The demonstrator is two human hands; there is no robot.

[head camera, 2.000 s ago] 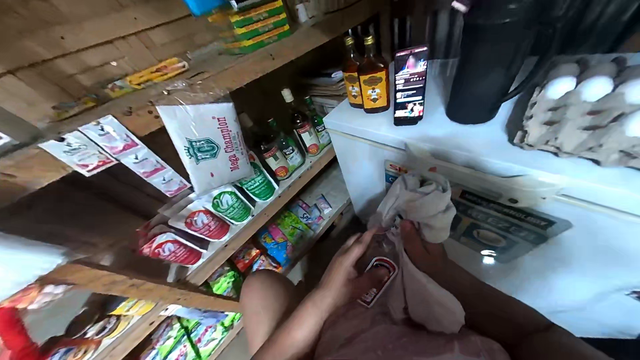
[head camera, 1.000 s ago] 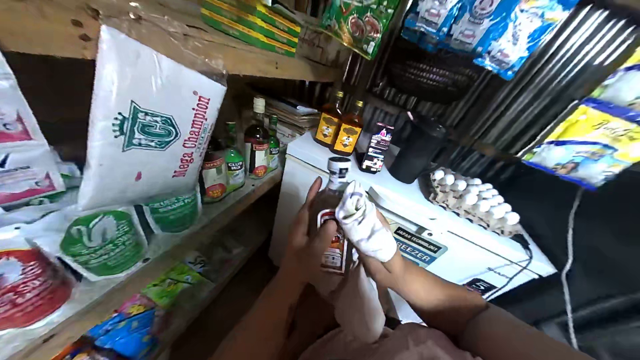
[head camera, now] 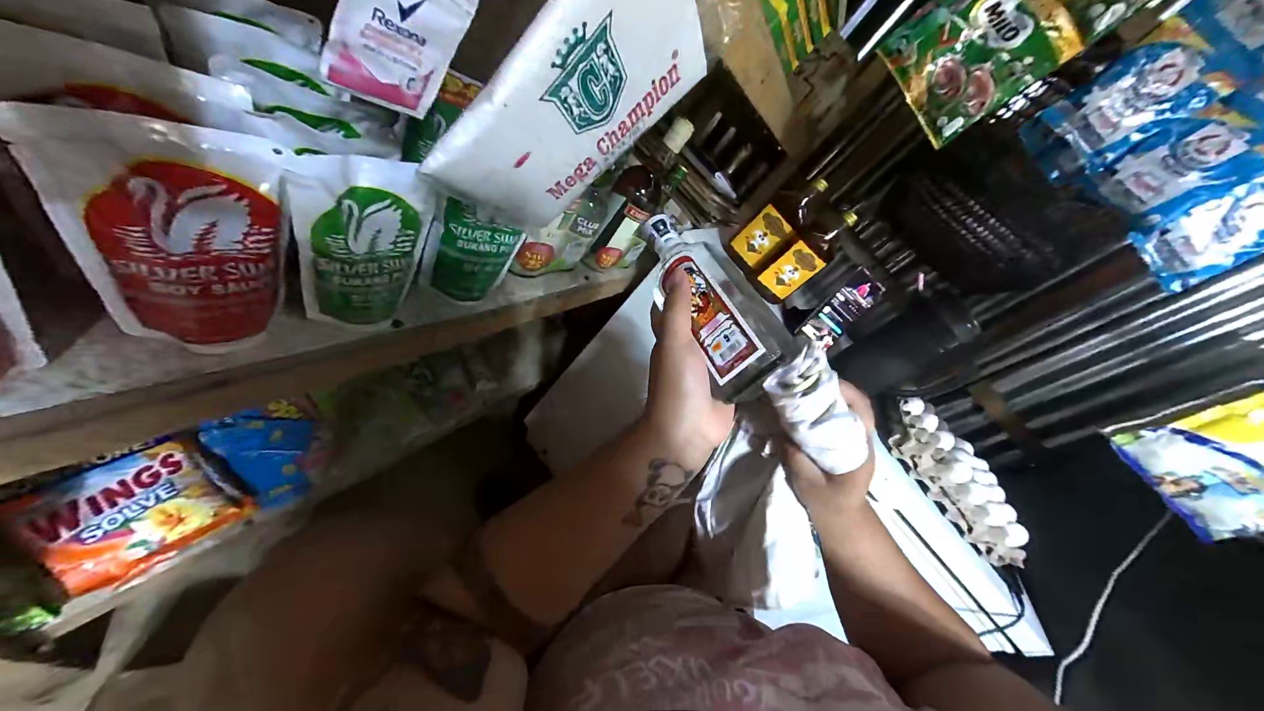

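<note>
My left hand (head camera: 683,380) grips a clear glass liquor bottle (head camera: 746,331) with a red and white label, thumb over the label's upper part. The bottle is tilted, its cap toward the shelf and its base toward my right hand. My right hand (head camera: 834,459) holds a bunched white cloth (head camera: 815,410) just beside the bottle's base; the rest of the cloth hangs down between my forearms. Whether the cloth touches the glass is hard to tell.
Left, a wooden shelf (head camera: 434,331) bears sauce pouches (head camera: 197,257), bottles (head camera: 558,237) and a large white bag (head camera: 592,89). On the white freezer (head camera: 602,365) stand amber bottles (head camera: 790,247), a lit phone (head camera: 839,306), a black pitcher (head camera: 908,341) and eggs (head camera: 963,484). Sachets (head camera: 1155,128) hang upper right.
The bottle was upright beside the cloth one second ago and is now tilted, with the cloth near its base. The view has swung and turned a good deal.
</note>
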